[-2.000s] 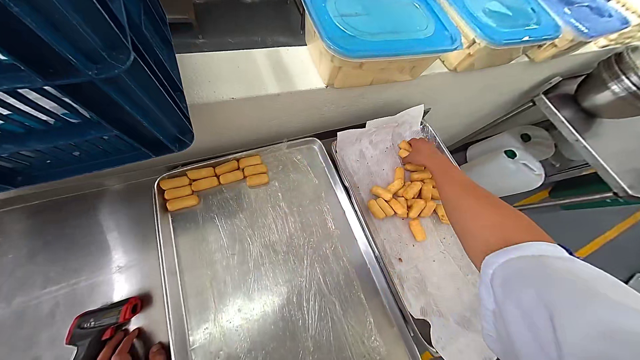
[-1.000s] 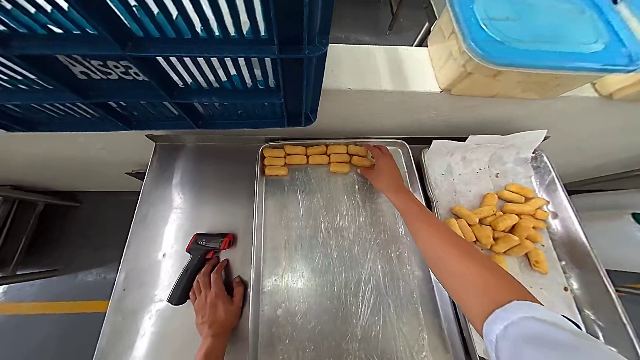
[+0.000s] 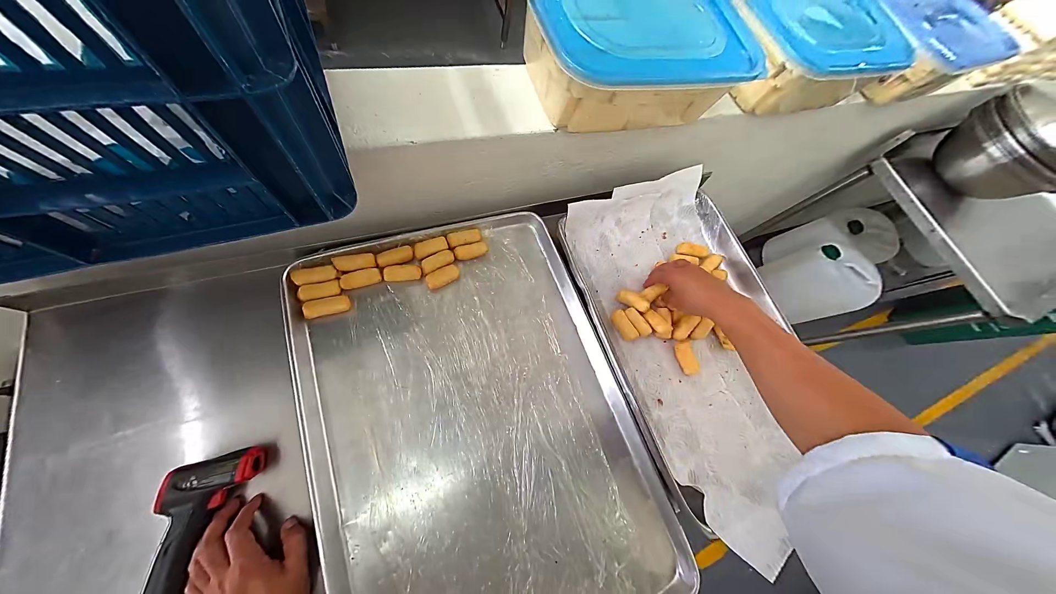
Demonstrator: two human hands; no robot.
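Observation:
My right hand [image 3: 689,289] reaches into a loose pile of golden fried sticks [image 3: 635,322] on a paper-lined metal tray [image 3: 701,429]; its fingertips are among the pieces, and whether they grip one is hard to see. Left of it lies a larger sheet pan [image 3: 462,412] covered with clear film, with short rows of the same sticks [image 3: 355,262] along its far edge. My left hand [image 3: 247,553] rests on the steel table, its fingers spread beside the grip of a black and red infrared thermometer [image 3: 198,495].
A blue plastic crate [image 3: 280,148] stands at the upper left. Lidded tubs [image 3: 635,91] line the white ledge [image 3: 445,103] behind the pans. White jugs [image 3: 825,280] and a metal shelf with a steel pot [image 3: 998,148] are at the right.
My right hand has moved from the sheet pan's far edge back to the pile. The rows on the pan hold more sticks than two seconds ago. The view has swung right.

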